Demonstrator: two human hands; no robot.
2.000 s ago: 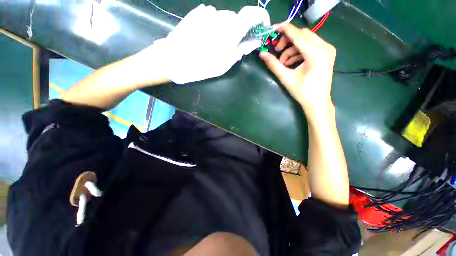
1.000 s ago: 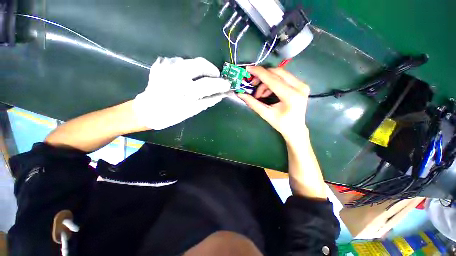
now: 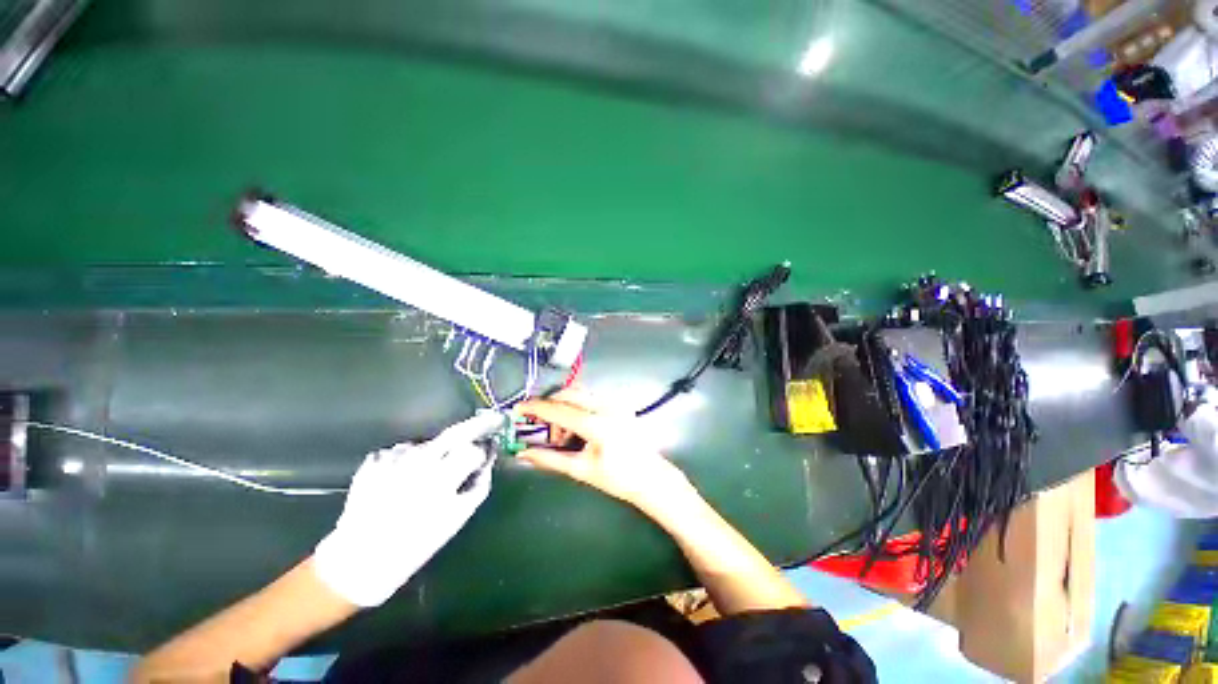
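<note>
A small green circuit board is between my two hands, mostly hidden by fingers. My left hand, in a white knit glove, grips its left side. My bare right hand holds its right side with thumb and fingers. Thin white, yellow and red lead wires run from the board to the long white tubular unit, which lies slanted beyond my hands. A black cord leads right from my right hand. A thin silvery solder strand runs from the left to my gloved hand.
A black box with a yellow label stands right, with blue-handled pliers on dark material beside a black cable pile. A red bin and a carton are below. More units lie on the conveyor. Another person's sleeve shows far right.
The view has tilted up and widened, showing the whole tubular unit, the conveyor and the cable pile. Both hands still hold the board, which is now more covered by fingers.
</note>
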